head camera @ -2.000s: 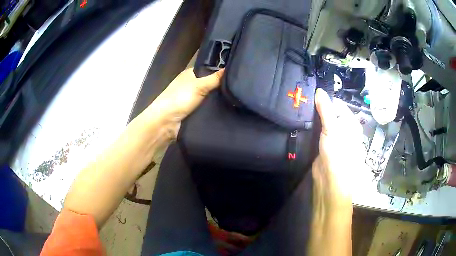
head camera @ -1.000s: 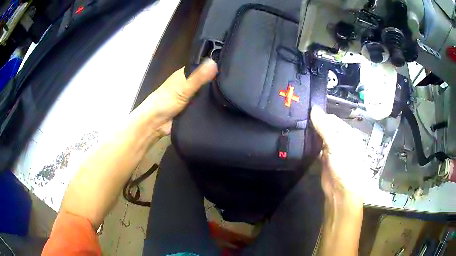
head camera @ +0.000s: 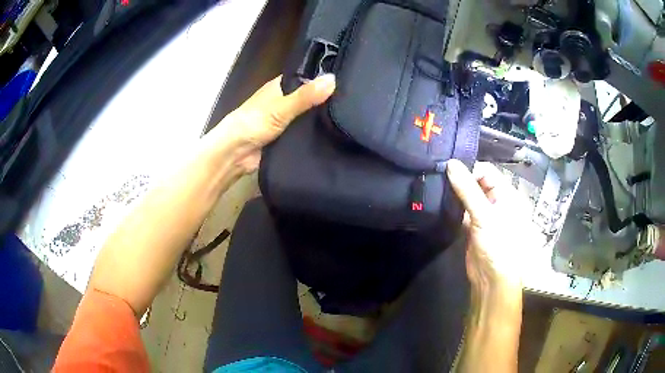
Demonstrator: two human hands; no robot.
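The black padded bag panel (head camera: 328, 186) lies over my lap, its far part beside the sewing machine. Its raised front pocket (head camera: 379, 87) has a red cross mark (head camera: 427, 126) and a cord zipper pull (head camera: 432, 69). A dark buckle (head camera: 318, 60) is at the pocket's left side. My left hand (head camera: 281, 113) grips the panel's left edge, thumb on top near the buckle. My right hand (head camera: 485, 207) pinches the right edge near the pocket's lower corner. A narrow ribbed edge tape (head camera: 469, 131) runs along that edge by the presser foot area, where the needle cannot be made out.
The industrial sewing machine (head camera: 634, 44) stands at the upper right on a white table. A second white table (head camera: 146, 138) at left bears black pieces (head camera: 80, 95). A blue bin (head camera: 18, 288) is at lower left. A tray with tools (head camera: 583, 346) is at lower right.
The panel has moved slightly away from me along the machine. My left thumb now lies flatter below the buckle, and my right fingers have closed on the edge near the pocket's corner.
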